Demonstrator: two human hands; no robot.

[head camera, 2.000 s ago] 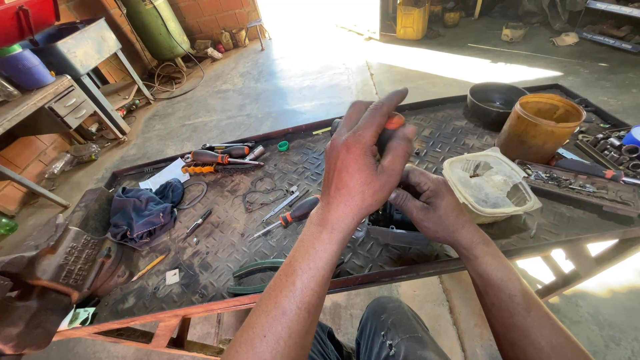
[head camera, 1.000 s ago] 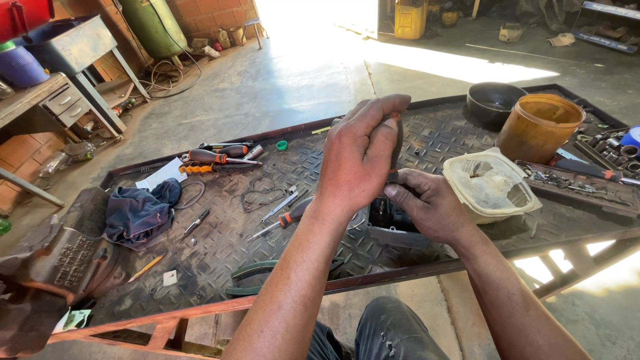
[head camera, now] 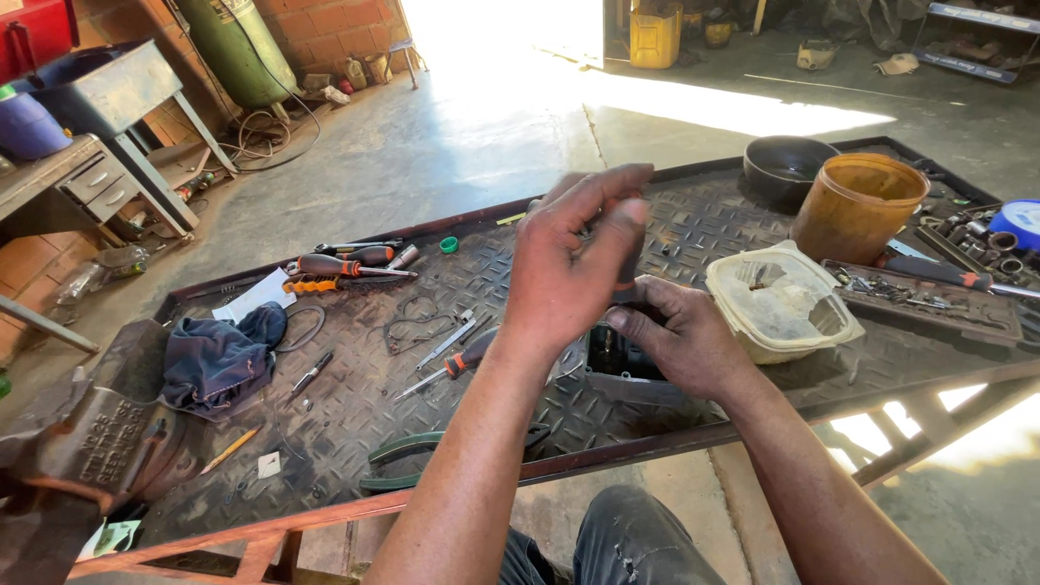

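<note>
My left hand (head camera: 569,260) is raised over the metal workbench, its fingers curled around the dark handle of a tool (head camera: 627,272) with an orange band, likely a screwdriver. Lower and to the right, my right hand (head camera: 682,333) pinches near the bottom of that handle, over a dark metal housing (head camera: 634,382); the tool's tip is hidden. Left of the housing lies a screwdriver (head camera: 471,355) with a black and orange handle, beside a slim metal tool (head camera: 446,344). Green-handled pliers (head camera: 398,463) lie near the bench's front edge, partly behind my left forearm.
A white plastic tub (head camera: 780,301), an amber container (head camera: 857,203), a black bowl (head camera: 784,166) and a tray of small parts (head camera: 926,305) stand right. Left are a blue cloth (head camera: 219,357), more screwdrivers (head camera: 349,264), a pencil (head camera: 231,449) and a bench vise (head camera: 97,439). A raised rim (head camera: 634,448) edges the bench.
My left hand has turned and shifted its fingers around the tool's handle. My right hand stays low over the housing. The things lying on the bench have not moved.
</note>
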